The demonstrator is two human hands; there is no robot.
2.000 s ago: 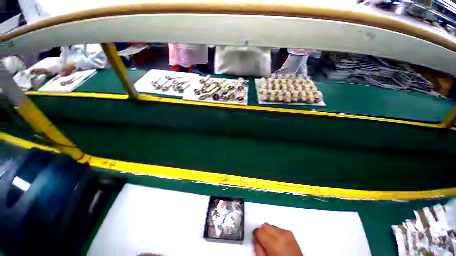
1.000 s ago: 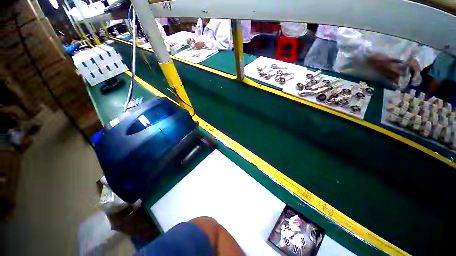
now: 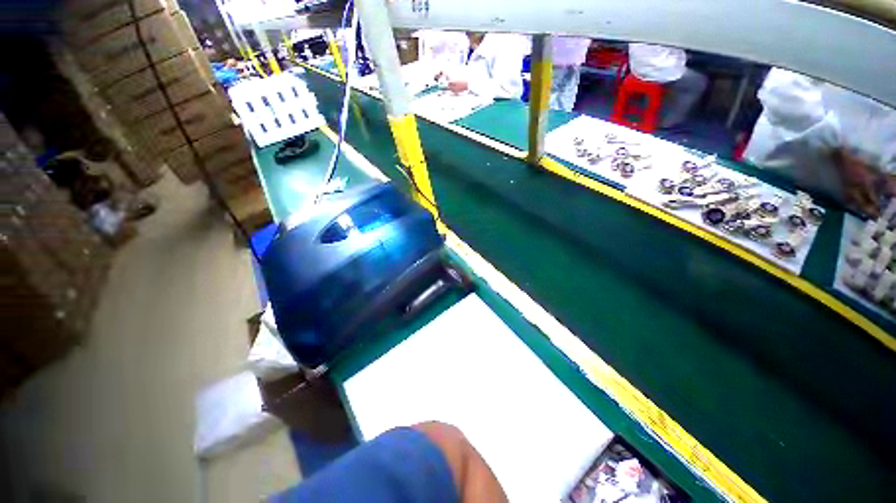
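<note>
The white work mat [image 3: 472, 378] lies on the green bench in front of me. The small black tray [image 3: 621, 479] with jumbled white and silver bits is at its right end, cut off by the bottom edge. A blue sleeve and a bare bent arm, seemingly my left, cross the mat's near edge. Both my hands are out of the picture, so what they hold is hidden. A dark-blue domed machine, perhaps a label printer [image 3: 354, 257], stands at the left end of the mat.
Beyond lies the green conveyor belt [image 3: 629, 324] with yellow-edged rails. Across it are loose watches [image 3: 732, 201] on white sheets, people in white and a red stool [image 3: 639, 100]. A white slotted rack [image 3: 278, 108] stands past the machine. A white plastic-wrapped pack [image 3: 231, 413] and stacked cartons are left.
The view has swung left, bringing the machine, rack and floor into view. The tray has shifted to the bottom edge. My right hand, seen beside the tray earlier, has left the picture.
</note>
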